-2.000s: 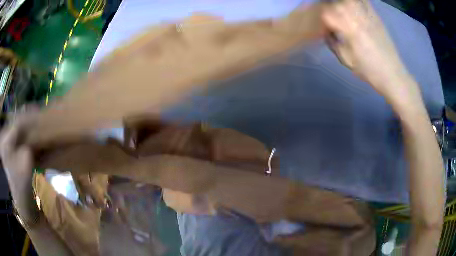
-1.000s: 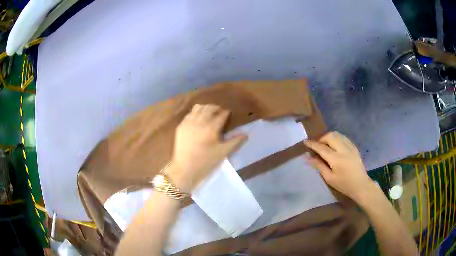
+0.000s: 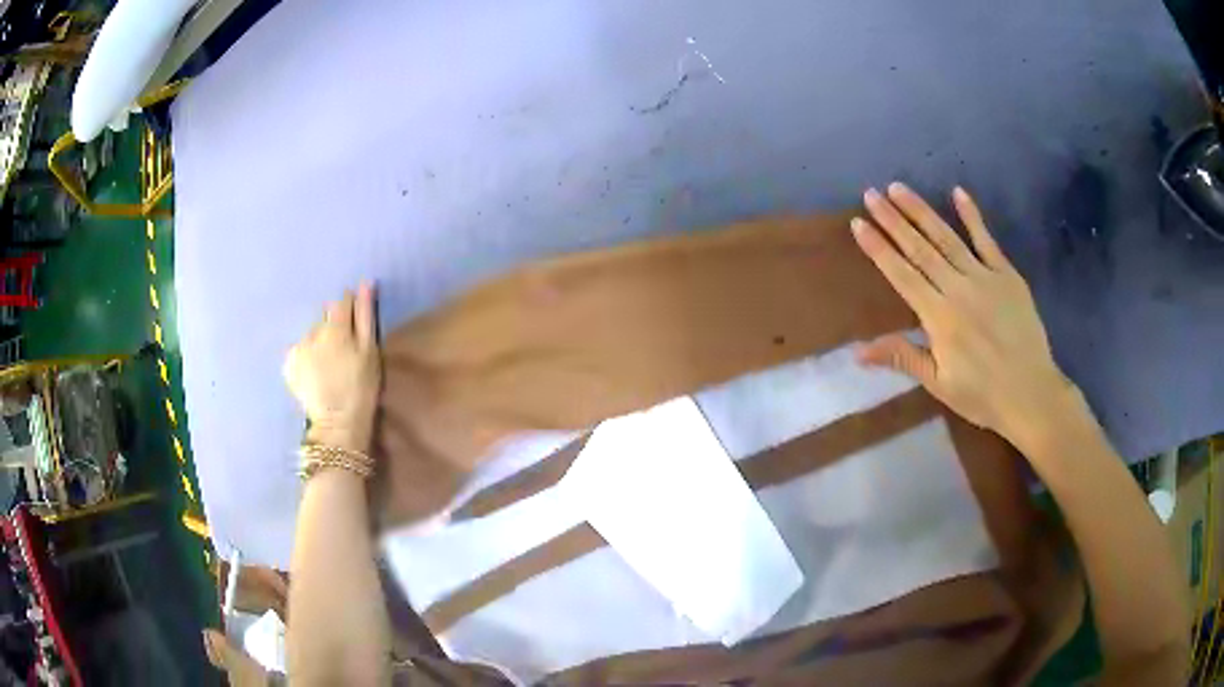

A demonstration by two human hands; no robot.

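The brown garment piece (image 3: 671,315) lies on the pale blue-grey padded table (image 3: 537,121), its far edge curved. White pieces lie on its inner side, and a bright white piece (image 3: 691,517) lies on top at a slant. My left hand (image 3: 336,373), with a bracelet at the wrist, rests at the garment's left edge; whether it pinches the cloth is unclear. My right hand (image 3: 946,302) lies flat over the far right corner of the cloth, fingers spread.
The tip of the iron (image 3: 1195,181) shows at the right edge. A long white padded arm (image 3: 128,67) stands beyond the table's far left. Brown pieces with white bits (image 3: 255,631) hang at lower left. A loose thread (image 3: 701,61) lies on the table's far part.
The garment came down from the air onto the table. Since a second ago my left hand moved left to its edge, and my right hand moved up and opened flat.
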